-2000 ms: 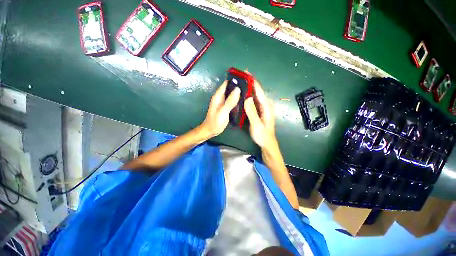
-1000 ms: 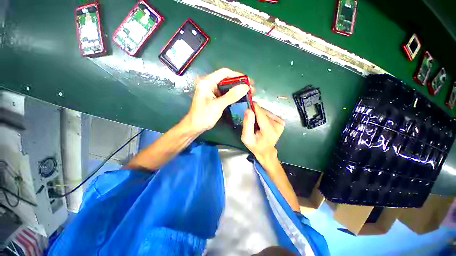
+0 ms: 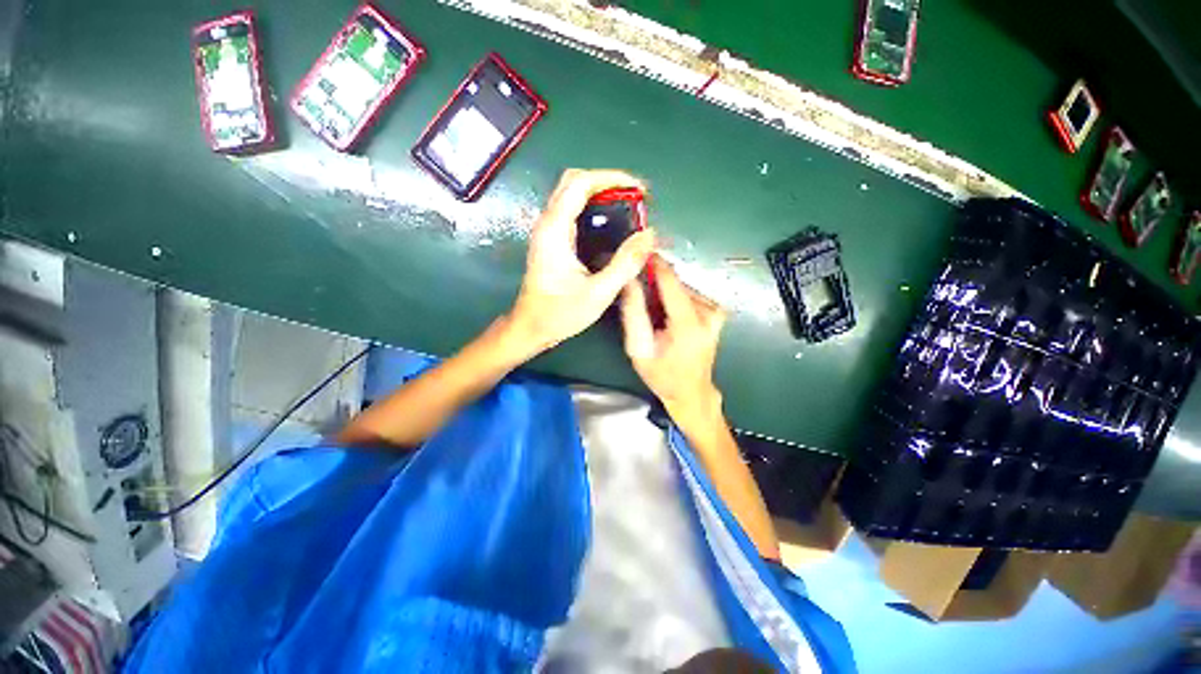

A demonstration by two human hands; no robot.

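A phone with a black face and red rim (image 3: 606, 227) is held between both hands above the green bench (image 3: 395, 283). My left hand (image 3: 564, 270) wraps its left side, with the thumb across the black face. My right hand (image 3: 674, 336) grips its lower right edge. The fingers hide much of the phone. A loose black back housing (image 3: 813, 286) lies on the bench to the right. At the upper left lie two red-rimmed phone bodies with green boards (image 3: 357, 77) (image 3: 233, 82) and a phone with the black housing fitted (image 3: 480, 128).
A glossy black blister tray (image 3: 1034, 382) lies at the right, over open cardboard boxes (image 3: 955, 574). Beyond the pale worn rail (image 3: 777, 103), the green belt (image 3: 1014, 66) carries several red-rimmed phones (image 3: 888, 36). Grey equipment (image 3: 121, 441) stands at lower left.
The held phone was turned in the hands, and its black face shows toward the camera again. My left hand has shifted around it. The phones on the belt have moved slightly up the view.
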